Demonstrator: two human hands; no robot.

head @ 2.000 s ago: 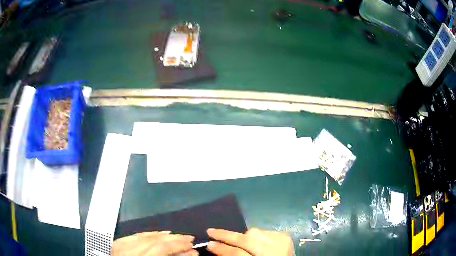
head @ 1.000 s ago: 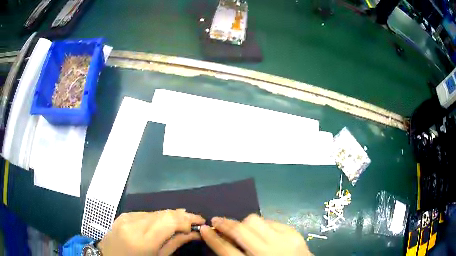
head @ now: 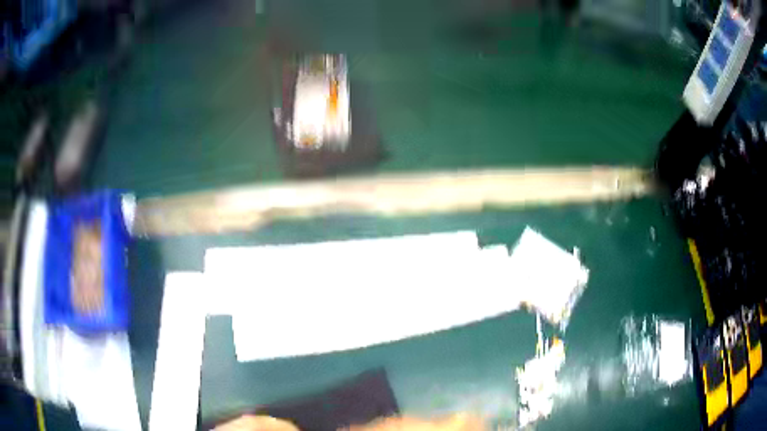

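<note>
The frame is blurred. My left hand point(head: 255, 423) shows only as a small strip at the bottom edge. My right hand point(head: 433, 422) is also cut off by the bottom edge, to its right. The fingers and anything in them are out of the picture. Both hands are at the near side of the black mat point(head: 349, 401). A heap of small white-yellow parts point(head: 541, 383) lies to the right of the mat. A clear-whitish bag of parts point(head: 548, 276) lies above the heap.
White sheets point(head: 353, 295) lie beyond the mat, and a white strip point(head: 178, 353) is at its left. A blue bin point(head: 116, 269) stands at left. Beyond the pale rail point(head: 404, 192), an open phone unit point(head: 321, 105) lies on a dark pad. A clear bag point(head: 671, 352) lies at right.
The view has tilted up and turned, so the bench appears lower and my hands have dropped mostly out of the picture. The small item between my fingers is no longer visible.
</note>
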